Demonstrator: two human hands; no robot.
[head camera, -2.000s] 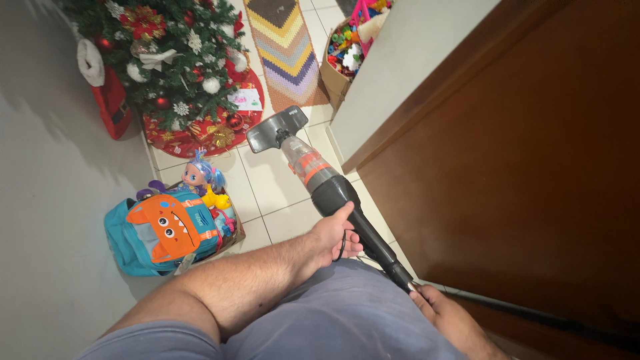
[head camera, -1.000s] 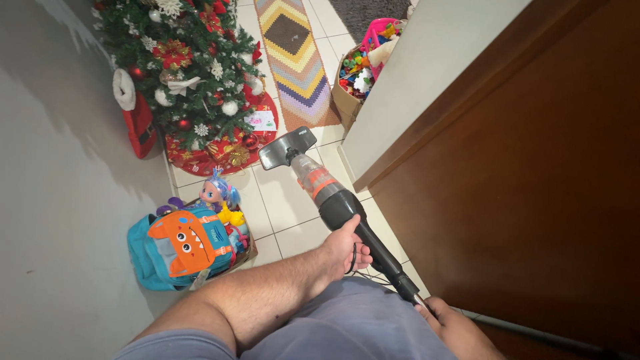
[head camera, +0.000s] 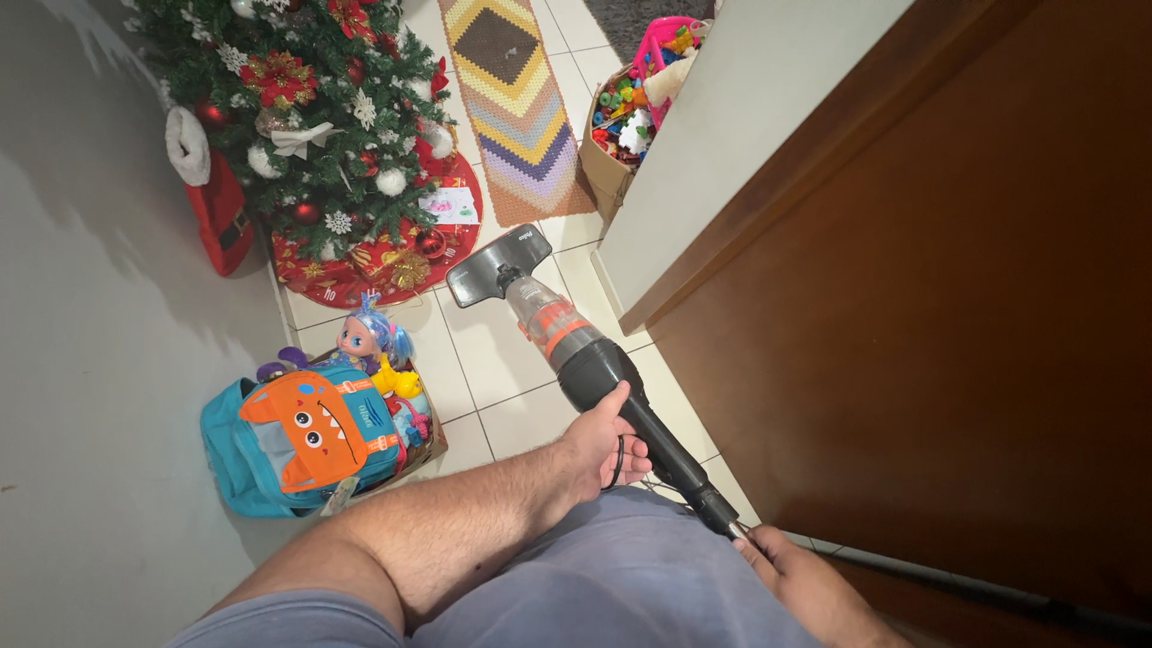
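Note:
A black stick vacuum cleaner (head camera: 601, 373) with a clear and orange dust cup slants across the view, its wide floor head (head camera: 499, 265) over the white tiles. My left hand (head camera: 612, 445) lies against the black body below the dust cup, thumb on top, a thin black loop at its fingers; how firmly it grips does not show. Lower right, my right hand (head camera: 778, 558) is closed around the metal tube at the vacuum's other end. Part of a cord shows behind the body.
At upper left stands a decorated Christmas tree (head camera: 360, 108) on a red skirt (head camera: 315, 288). A teal and orange backpack (head camera: 315, 432) leans on a box of toys. A crochet runner (head camera: 531, 117), a cardboard toy box (head camera: 605, 175), a white wall edge (head camera: 720, 153) and a brown wooden door (head camera: 927, 297) are beyond and to the right.
The view has shifted, so the tree, backpack and runner sit farther right and lower in it. Both hands keep their places on the vacuum.

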